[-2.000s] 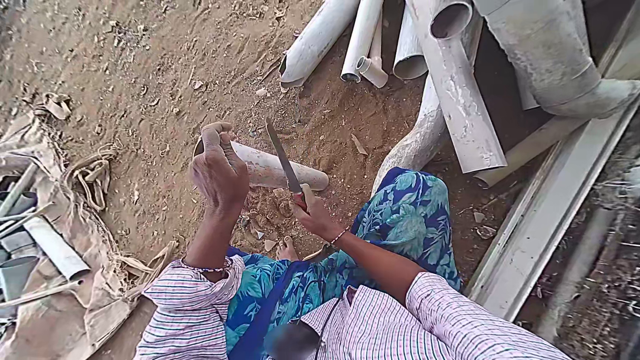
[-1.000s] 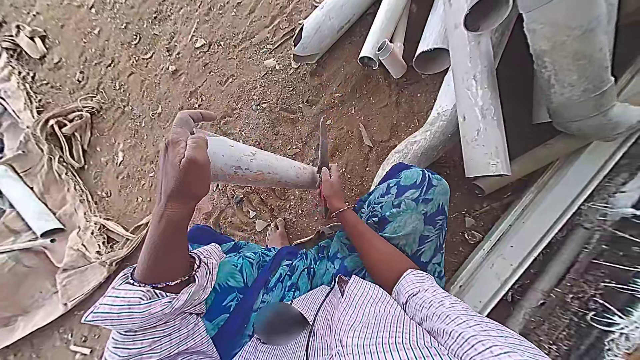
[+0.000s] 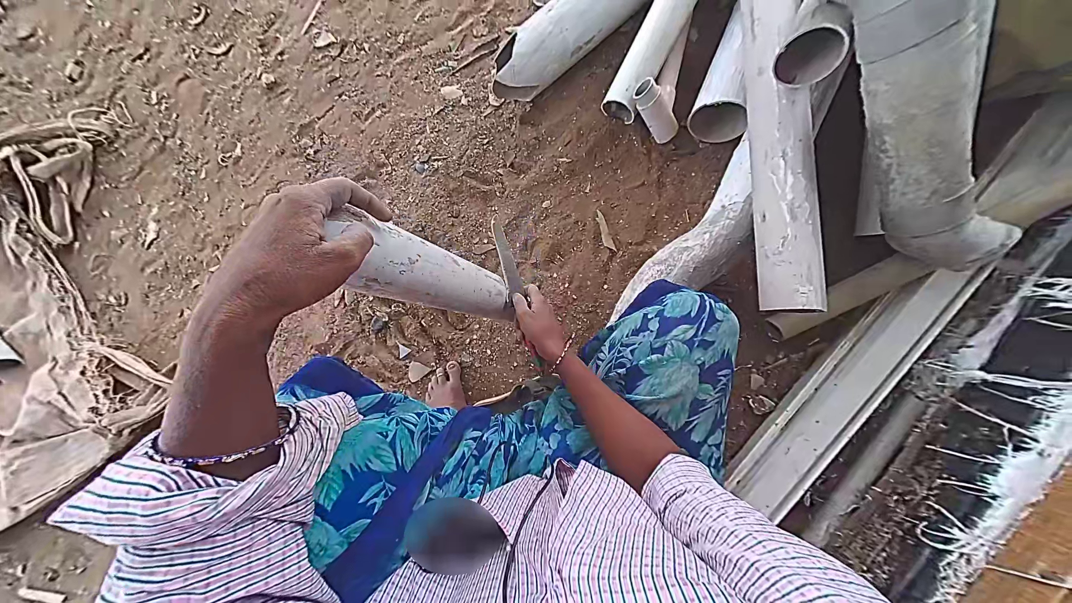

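Note:
My left hand (image 3: 306, 243) grips the left end of a worn white plastic pipe piece (image 3: 427, 272), thumb and fingers around its rim. The pipe slants down to the right above the soil. At its right end my right hand (image 3: 540, 322) is closed on the handle of a knife (image 3: 506, 260). The blade points up and away from me, its flat close against the pipe's end; whether the edge touches it I cannot tell. Most of the handle is hidden by my fingers.
Several grey-white pipes (image 3: 783, 167) lie in a heap at the upper right, with a large pipe elbow (image 3: 921, 126) beside them. Long pale channel lengths (image 3: 863, 394) run along the right. Crumpled sackcloth (image 3: 50, 368) lies at the left. My bare foot (image 3: 445, 387) rests on the soil.
The knife, held apart above the pipe two seconds ago, is now at the pipe's right end. My left hand has kept hold of the other end, and the pipe looks raised toward me.

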